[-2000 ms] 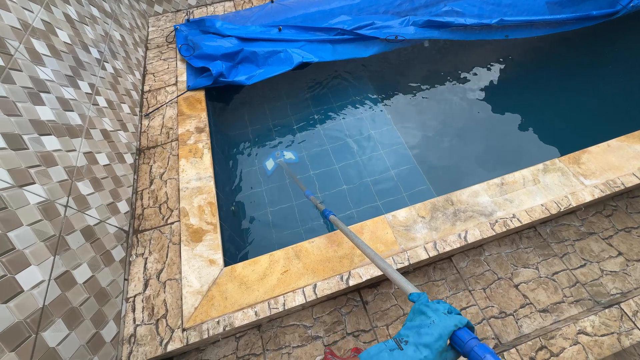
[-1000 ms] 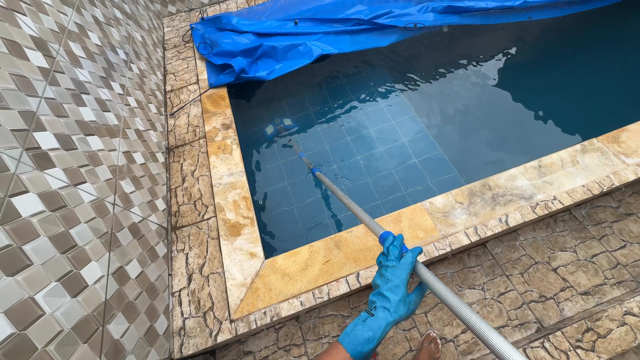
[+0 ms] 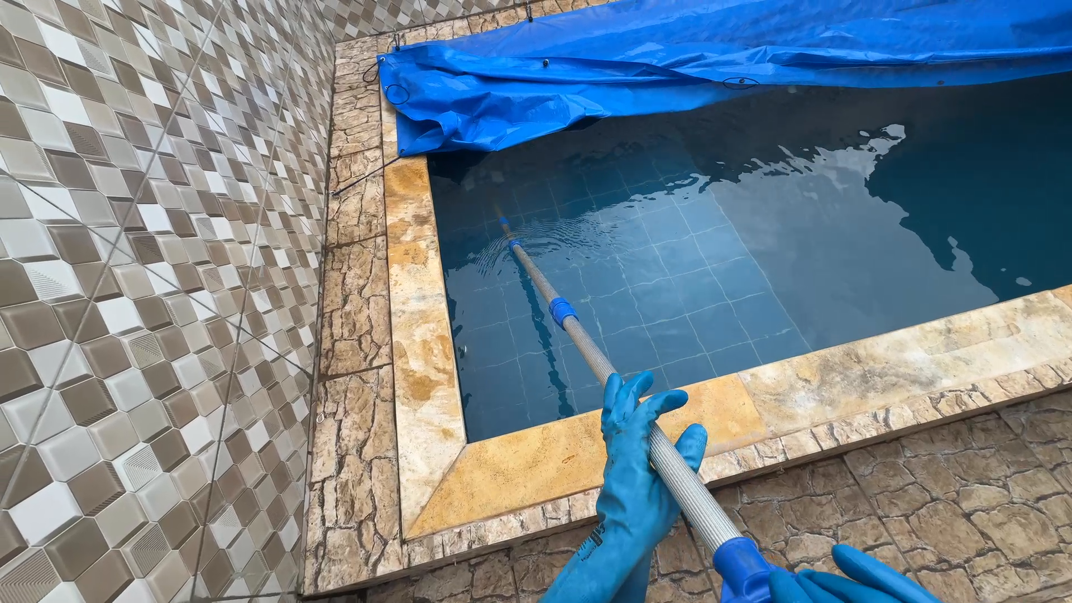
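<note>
A ribbed metal telescopic pole (image 3: 590,352) with blue collars slants from the lower right into the pool water (image 3: 636,276). Its far end is under the surface, where ripples spread, and whatever it carries there is hidden. My left hand (image 3: 641,469), in a blue rubber glove, lies under and around the middle of the pole, fingers spread and loosely cradling it. My right hand (image 3: 846,578), also gloved in blue, is at the bottom edge by the pole's blue end grip (image 3: 741,569); it is partly cut off, so its hold is unclear.
A crumpled blue tarpaulin cover (image 3: 519,92) lies across the pool's far side. Yellowish stone coping (image 3: 544,465) edges the water, with stone-patterned paving (image 3: 946,494) on the near side. A wall of checkered tiles (image 3: 151,293) rises at the left.
The pole has slid farther out into the pool, and the pale head seen under water two seconds ago no longer shows. My right hand has come into view at the bottom.
</note>
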